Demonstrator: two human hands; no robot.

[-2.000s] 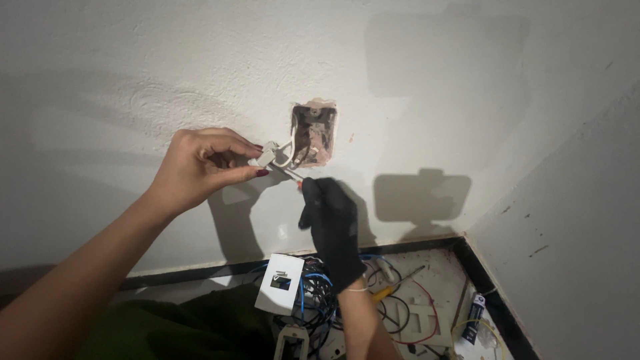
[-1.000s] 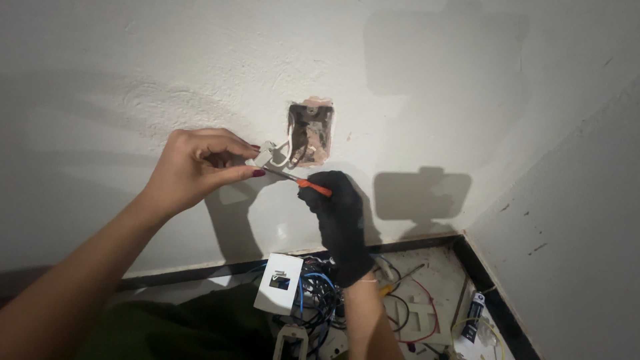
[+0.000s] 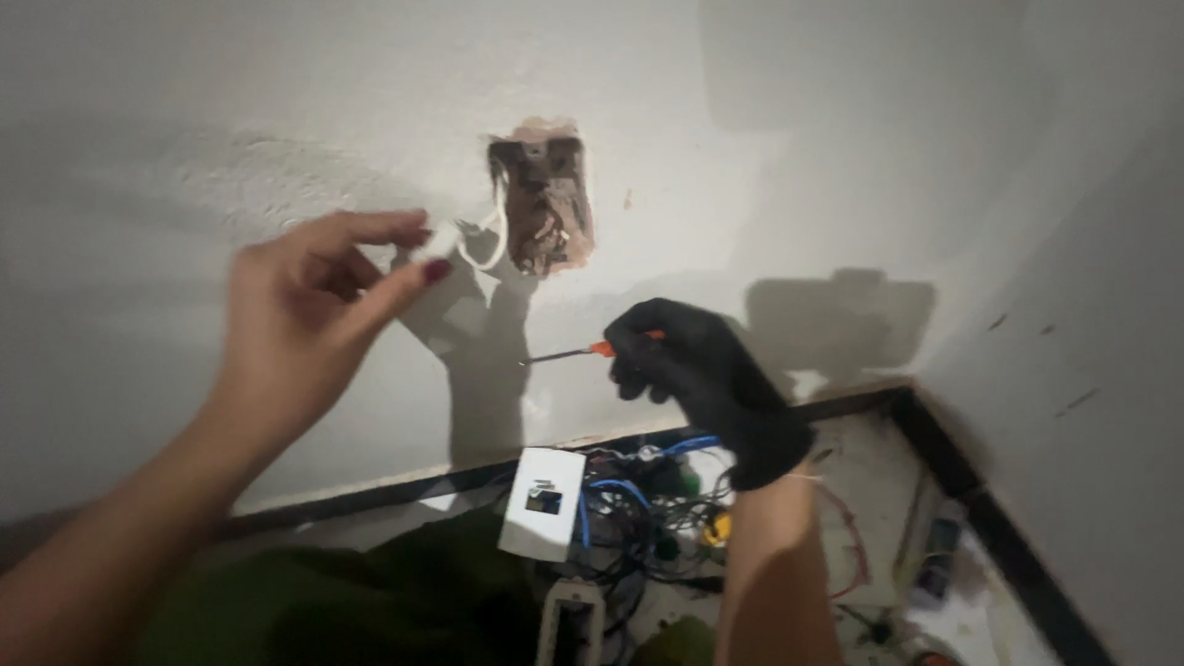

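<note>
My bare left hand (image 3: 314, 296) pinches a small white electrical module (image 3: 438, 242) between thumb and fingers, left of a recessed wall box (image 3: 548, 199). White wires (image 3: 499, 245) run from the module into the box, whose edges are rough and broken. My right hand (image 3: 689, 370), in a black glove, grips a screwdriver with an orange handle (image 3: 603, 349). Its thin metal shaft points left, below the box and apart from the module. The module's details are blurred.
On the floor by the wall lie a white cover plate (image 3: 544, 504), a pale mounting frame (image 3: 572, 615), tangled black and blue cables (image 3: 620, 527) and a red wire (image 3: 858, 546). A dark baseboard (image 3: 980, 499) turns the corner at right.
The screwdriver has come away from the module, moving down and to the right with my gloved right hand. My left hand still holds the module.
</note>
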